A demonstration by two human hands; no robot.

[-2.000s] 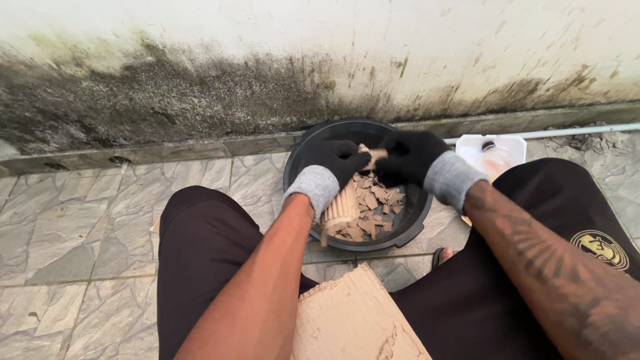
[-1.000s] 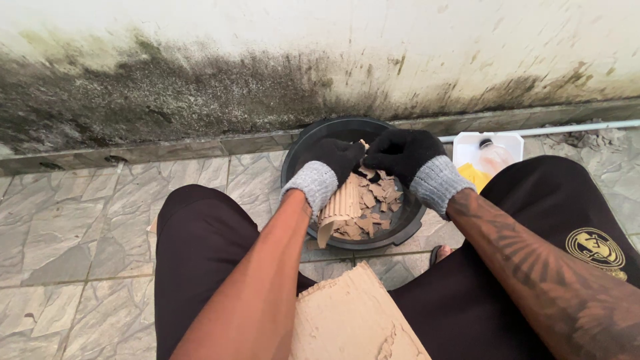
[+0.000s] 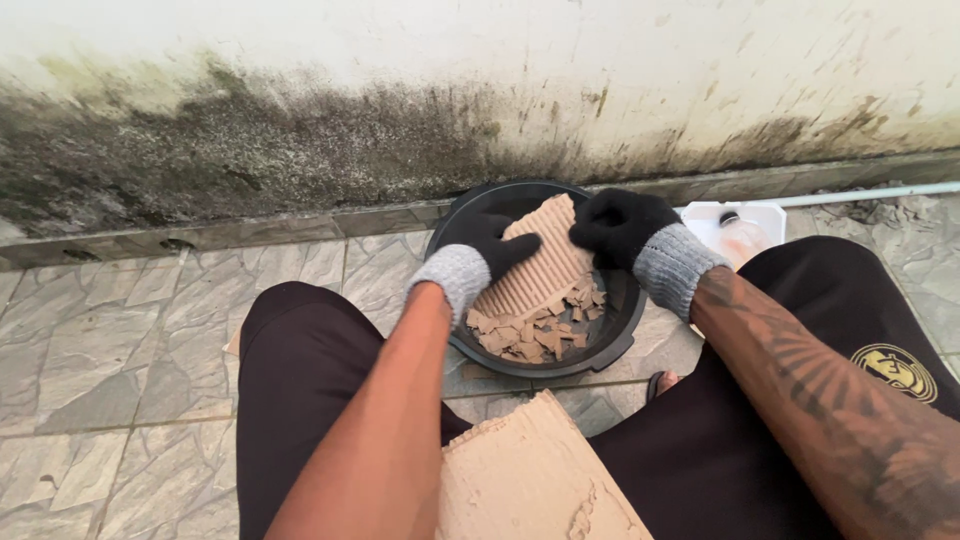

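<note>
Both hands wear black knit gloves with grey cuffs. My left hand [image 3: 495, 247] holds a piece of corrugated cardboard [image 3: 536, 262] by its left side, thumb on the ridged face. At the piece's upper right edge is my right hand [image 3: 619, 229], its fingers pinched together against the edge; their tips are partly hidden. The cardboard stands tilted over a round black plastic basin [image 3: 619, 341]. Small torn cardboard scraps [image 3: 536, 334] lie in the basin. A larger cardboard sheet [image 3: 532, 472] rests between my thighs, its far edge ragged.
A white foam tray [image 3: 772, 214] with a clear dark-capped bottle [image 3: 739, 234] sits right of the basin. Behind them run a pale pipe [image 3: 862, 195] and a mould-stained wall [image 3: 375, 135]. My knees flank the basin on the stone-patterned tile floor [image 3: 202, 337].
The cardboard piece, earlier low under my left hand, now stands higher with more of its ridged face showing. My right hand has moved right, to the piece's right edge.
</note>
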